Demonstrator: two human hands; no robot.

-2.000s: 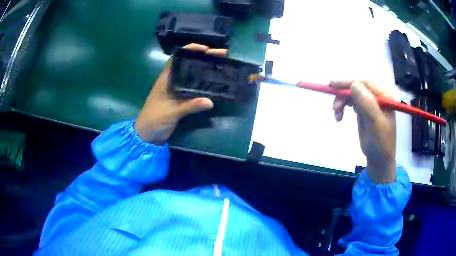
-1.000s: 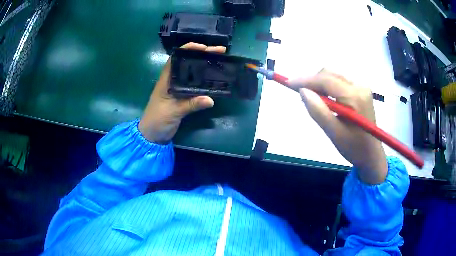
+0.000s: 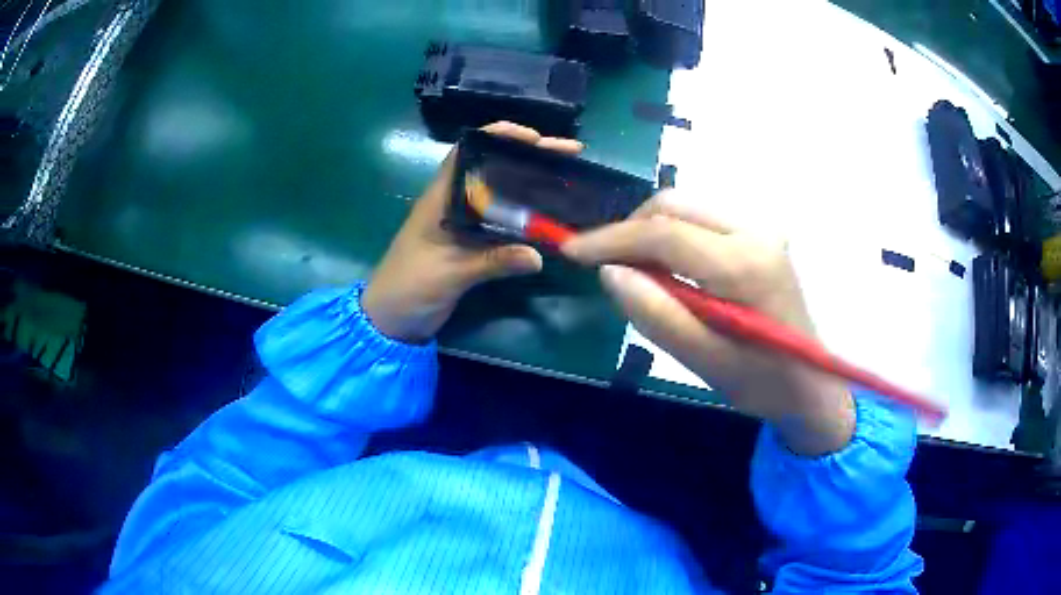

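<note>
My left hand (image 3: 425,262) holds an open black plastic housing (image 3: 570,192) above the green mat, thumb at its near side and fingertips over its far side. My right hand (image 3: 710,285) grips a brush with a long red handle (image 3: 756,329), a silver ferrule and orange-brown bristles. The bristles are at the left end of the housing's inside and look blurred. My right fingers cover the housing's near right part, and the inner detail is dark.
A ribbed black block (image 3: 503,87) lies on the green mat (image 3: 256,163) just beyond the held housing. More black blocks (image 3: 599,26) stand at the top. A white sheet (image 3: 803,151) with black tape pieces lies right, with black parts (image 3: 960,169) at its far right.
My right hand and brush have moved left. The bristles have gone from the housing's right end to its left end. The whole view has shifted slightly, and my left hand still holds the housing.
</note>
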